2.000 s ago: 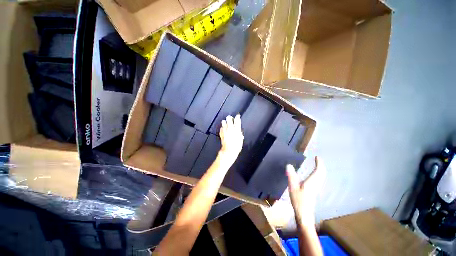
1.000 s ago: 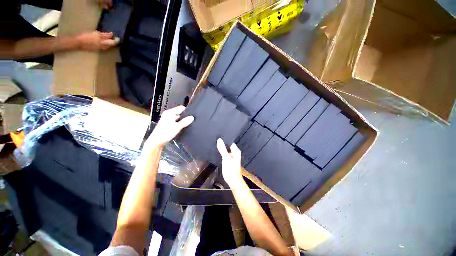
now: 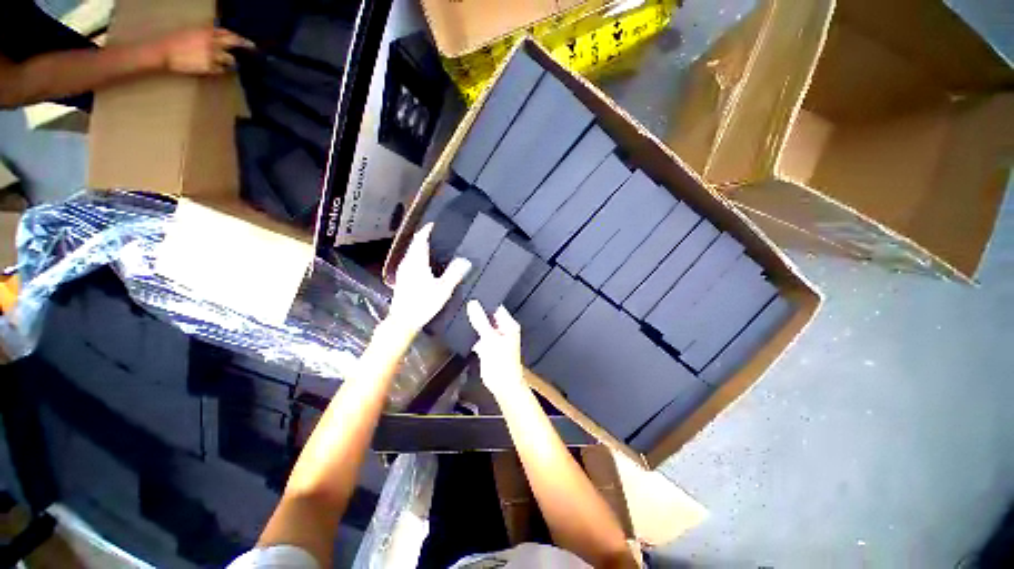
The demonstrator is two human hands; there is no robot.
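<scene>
The open brown packing carton point(image 3: 739, 372) stands tilted across the view, filled with rows of flat dark grey blocks point(image 3: 634, 239). My left hand point(image 3: 425, 287) is at its left end, with its fingers and thumb on the edge of a small group of blocks point(image 3: 489, 265). My right hand point(image 3: 497, 347) is against the lower side of the same group. The blocks sit between my two hands, low in the carton's left corner. My fingertips are partly hidden against the blocks.
The film-wrapped bulk container point(image 3: 234, 322) of dark blocks is at lower left. Another person's hand point(image 3: 206, 51) is over a second carton point(image 3: 150, 133). A wine cooler carton point(image 3: 378, 178), yellow-taped carton point(image 3: 484, 25) and empty carton point(image 3: 901, 167) stand around. A dark strip point(image 3: 484, 432) lies below my hands.
The group of blocks between my hands has gone from over the carton's left side down into its left corner. Earlier, my hands were at blocks in the middle and right end.
</scene>
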